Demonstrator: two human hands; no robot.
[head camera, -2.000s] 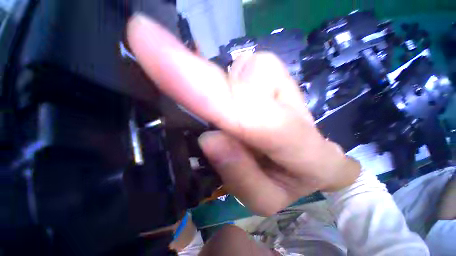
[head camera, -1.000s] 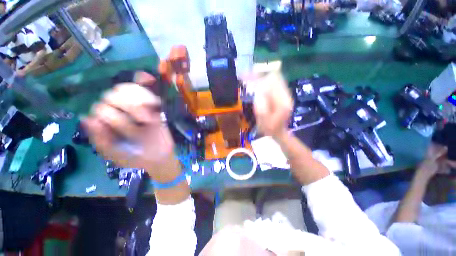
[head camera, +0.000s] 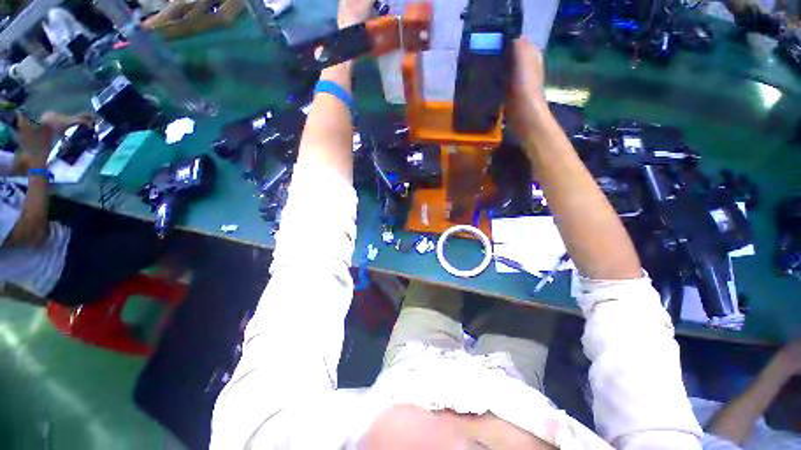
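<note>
A black boxy unit (head camera: 486, 79) with a small blue label stands upright in the orange fixture (head camera: 457, 125). My right hand (head camera: 525, 81) is against the unit's right side; its fingers are mostly hidden, so its grip cannot be told. My left hand (head camera: 355, 10) is at the top edge, partly cut off, beyond a black bar (head camera: 332, 47) joined to the fixture's orange arm. Its fingers and anything in them cannot be made out. A blue wristband (head camera: 334, 91) is on my left wrist.
A white tape ring (head camera: 464, 251) lies before the fixture, near the bench edge. White paper (head camera: 530, 243) lies right of it. Black units crowd the right (head camera: 667, 206) and some lie left (head camera: 179, 186). Other people sit at both sides; a red stool (head camera: 114, 315) is lower left.
The view has shifted back from the close-up and now sits lower. Both blurred hands have moved forward: the left beyond the black bar, the right to the unit's side.
</note>
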